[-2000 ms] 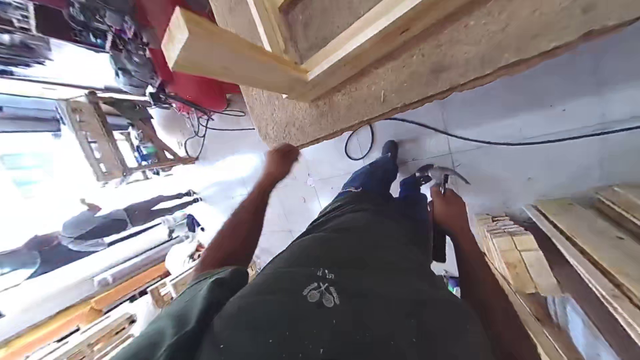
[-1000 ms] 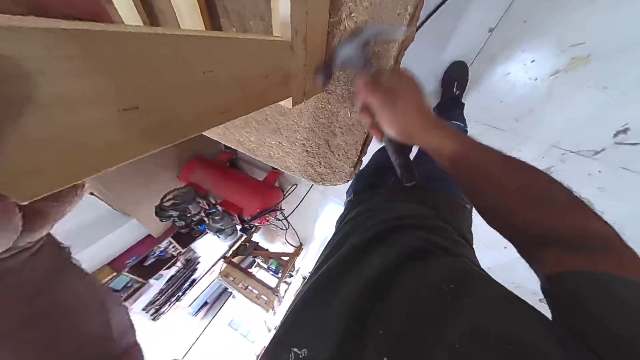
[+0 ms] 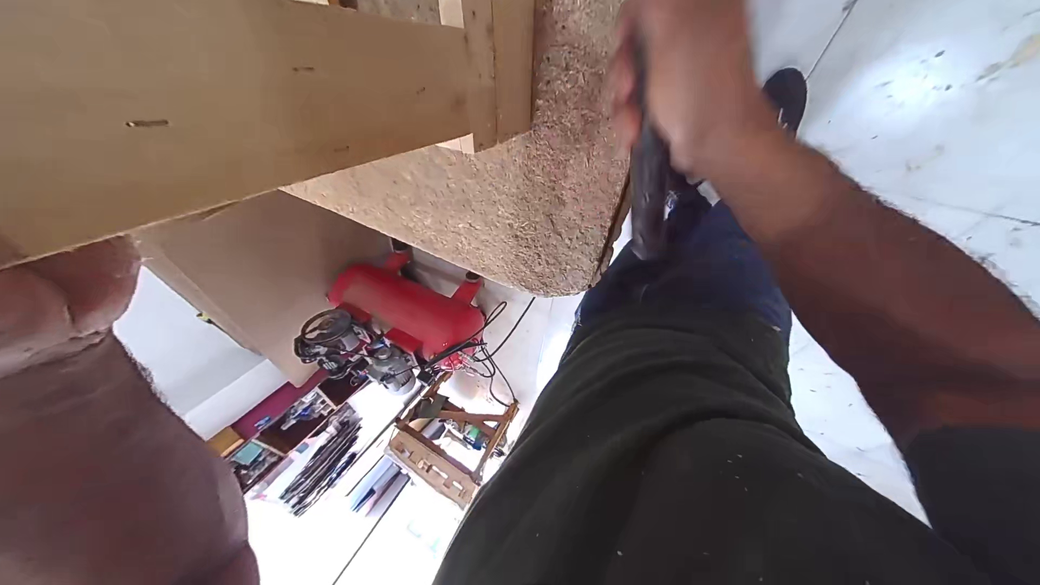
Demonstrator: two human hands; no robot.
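Observation:
My right hand (image 3: 691,73), blurred at the top right, grips the dark handle of a hammer (image 3: 650,195); the hammer's head is out of view beyond the top edge. Close to the camera at the left edge, my left hand (image 3: 73,301) holds the lower edge of a wide wooden board (image 3: 244,106). Two staples show in the board's face. Its far end meets an upright wooden piece (image 3: 513,65) of a frame, which rests on a particleboard tabletop (image 3: 520,211) with a rounded corner.
Below the tabletop's edge, a red air compressor tank (image 3: 406,309) stands on the floor with black cables (image 3: 496,366) beside it. A small wooden stand (image 3: 439,463) is farther down. My shoe (image 3: 786,97) is on the pale floor at the right.
My left hand, lowered by the table two seconds ago, is now at the wooden board. The hammer has moved up out of view, except for its handle, since one second ago. The view has turned strongly.

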